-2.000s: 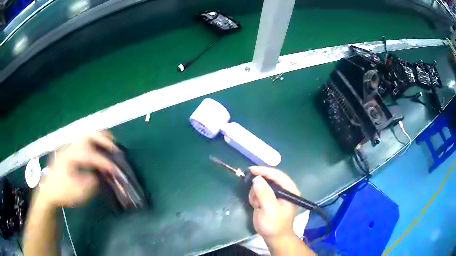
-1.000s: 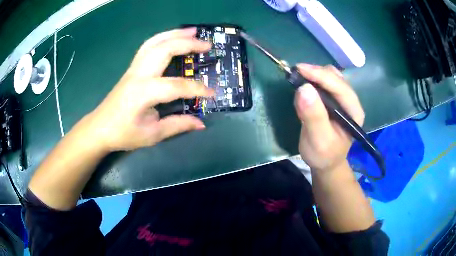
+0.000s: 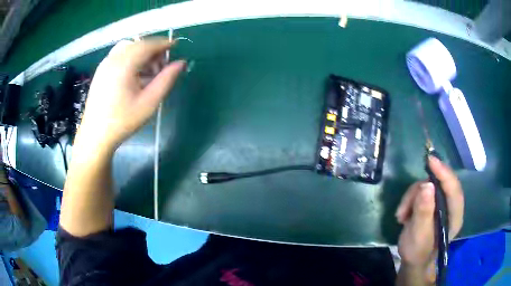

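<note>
The black housing with its circuit board [image 3: 358, 125] lies face up on the green bench, right of centre, with no hand on it. Two orange squares and small coloured wires show at its left side. Its black cable [image 3: 263, 172] runs left to a metal-tipped round connector. My right hand [image 3: 430, 215] grips the soldering iron [image 3: 440, 204], its blurred tip pointing up, right of the board. My left hand [image 3: 131, 92] is raised at upper left, thumb and forefinger apart. A thin pale strand shows by its fingertips; whether it holds any is unclear. No solder spool is visible.
A white-lavender handheld fan [image 3: 460, 125] lies at right, beyond the iron. Dark cables [image 3: 56, 109] are heaped at far left. A pale line [image 3: 157, 167] crosses the bench at left. A person's arm [image 3: 19, 218] shows at the left edge.
My left hand has left the board and moved to the upper left. The housing now lies uncovered with its cable visible. The iron stays in my right hand, now pointing more upright. The view has shifted.
</note>
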